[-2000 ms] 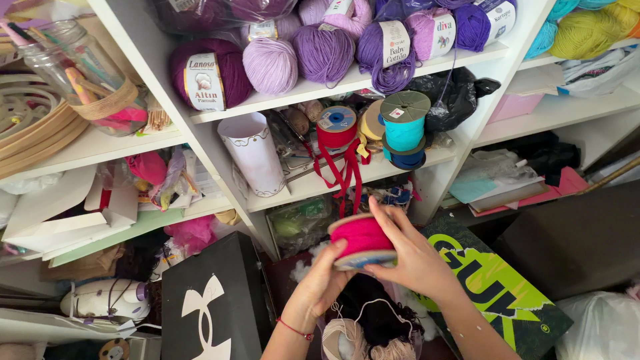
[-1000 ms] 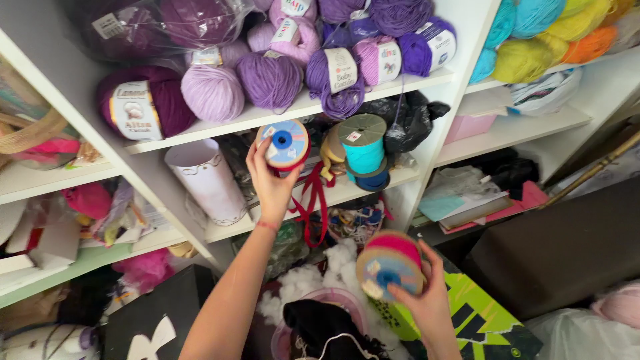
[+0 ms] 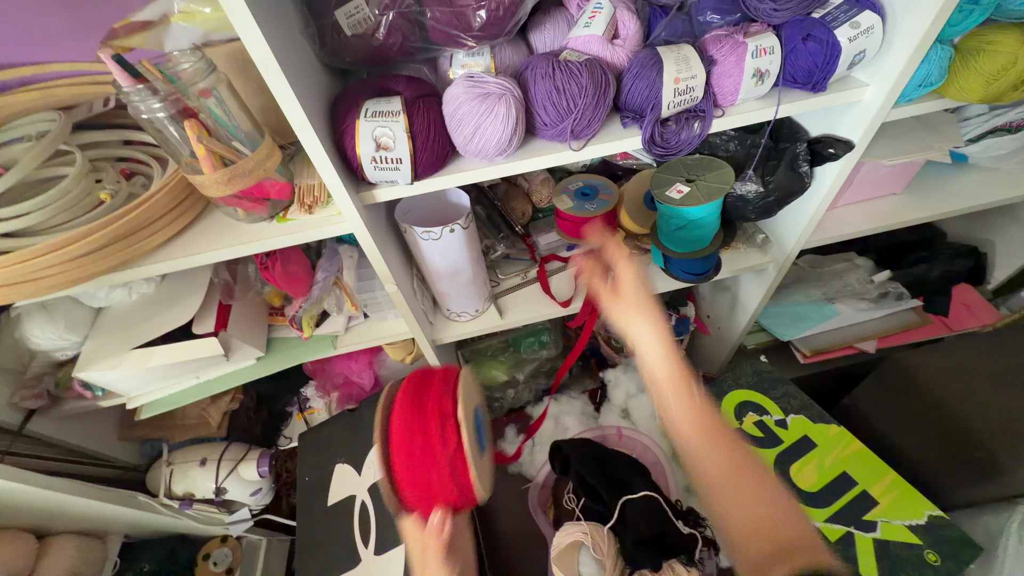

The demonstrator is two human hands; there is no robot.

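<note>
My left hand (image 3: pixel 436 536), low in the head view, holds a cardboard-ended spool of red ribbon (image 3: pixel 428 438) from below. A loose red ribbon (image 3: pixel 570 364) runs from beside this spool up to the shelf. My right hand (image 3: pixel 604 268) reaches to the middle shelf, blurred, fingers apart, in front of the lower edge of a spool of pinkish-red ribbon (image 3: pixel 586 210). That spool looks sharp and stands on the shelf; whether the fingers touch it cannot be told. Right of it are a yellowish spool (image 3: pixel 638 200) and a turquoise spool (image 3: pixel 690 220) stacked on a blue one (image 3: pixel 690 266).
Yarn balls (image 3: pixel 568 92) line the shelf above. A rolled white paper tube (image 3: pixel 448 256) stands left of the spools, a black plastic bag (image 3: pixel 768 172) right. Below are a pink tub (image 3: pixel 540 500) with yarn and black fabric, white stuffing (image 3: pixel 560 432), a black box (image 3: pixel 336 480) and a green-and-black box (image 3: pixel 848 480).
My left hand has brought a spool down from the shelf. My right hand, which held a pinkish-red spool low down, has moved up to the shelf, where such a spool now stands.
</note>
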